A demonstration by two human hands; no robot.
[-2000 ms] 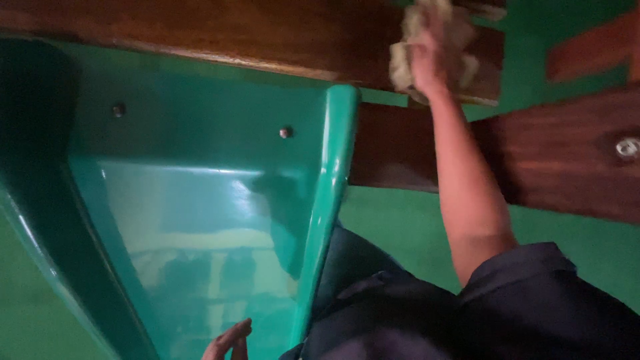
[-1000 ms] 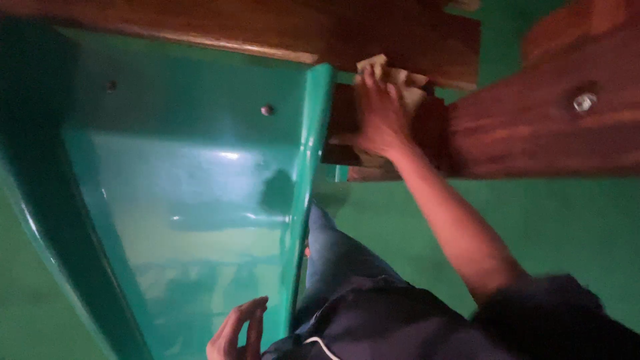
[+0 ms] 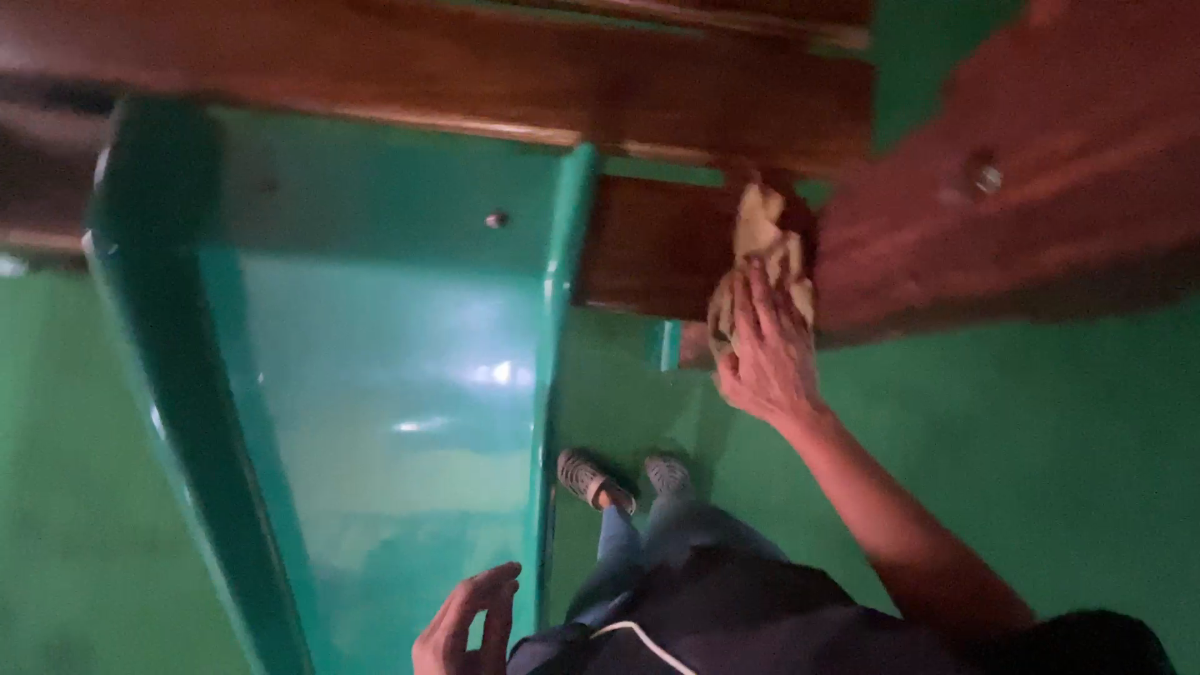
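My right hand [image 3: 771, 352] presses a crumpled tan cloth [image 3: 767, 234] against the dark wooden crosspiece [image 3: 656, 246], close to where a reddish-brown wooden beam [image 3: 1012, 197] meets it. The fingers lie spread over the cloth, which partly hides the joint. Near the bottom of the view my left hand [image 3: 469, 614] is held over the lower part of a green plastic slide [image 3: 394, 394], with fingers curled, the thumb apart and nothing in it. Whether it touches the slide's raised edge cannot be told.
A long wooden plank [image 3: 422, 70] runs across the top of the slide. Bolt heads show on the slide [image 3: 497, 219] and on the right beam [image 3: 988, 178]. My feet in clogs [image 3: 583, 476] stand on the green floor [image 3: 984, 450] right of the slide.
My right hand with the cloth has come down from the upper plank to the lower crosspiece by the beam joint. My left hand stays low by the slide, empty. The view has shifted.
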